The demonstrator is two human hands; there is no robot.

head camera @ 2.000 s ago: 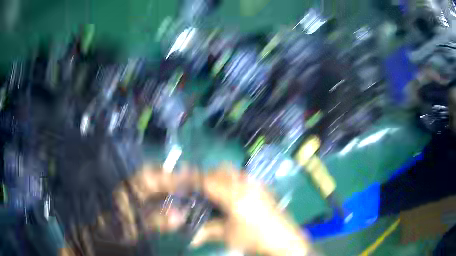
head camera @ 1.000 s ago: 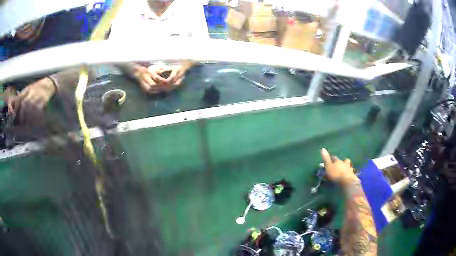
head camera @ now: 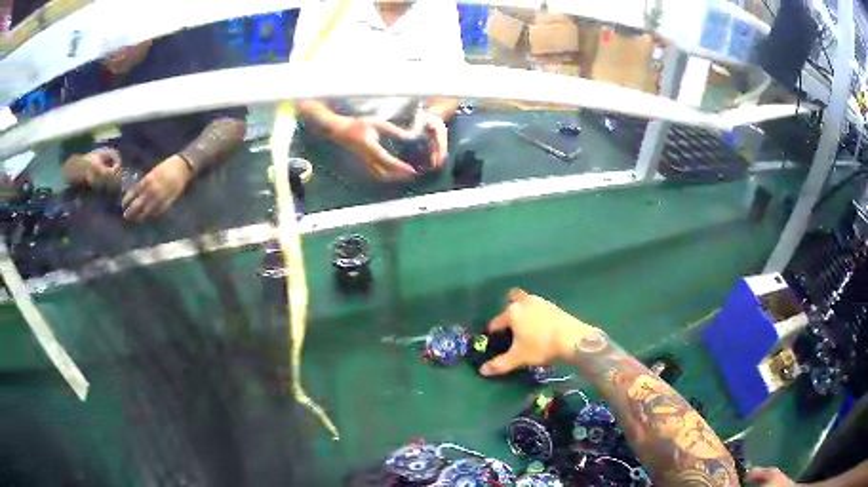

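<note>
My right hand [head camera: 538, 333] reaches in from the lower right with a bare, tattooed forearm. Its thumb and fingers close around a black housing [head camera: 490, 351] with a green-yellow piece on it. A speckled round circuit board [head camera: 445, 344] lies just left of the housing, with a pale lead pointing left. More black housings [head camera: 530, 436] and speckled boards [head camera: 414, 461] with white leads are heaped at the bottom centre. My left hand is not in view.
A black unit [head camera: 352, 262] stands beyond, near a white rail [head camera: 428, 203]. A yellow cord [head camera: 293, 285] hangs at left, beside a dark blur. A blue box [head camera: 742, 347] stands at right. Two people work across; another hand [head camera: 769, 477] shows at lower right.
My right hand has moved left from beside the blue box to the black housing. The housing and board sit farther left. The view has shifted, and more of the parts heap shows.
</note>
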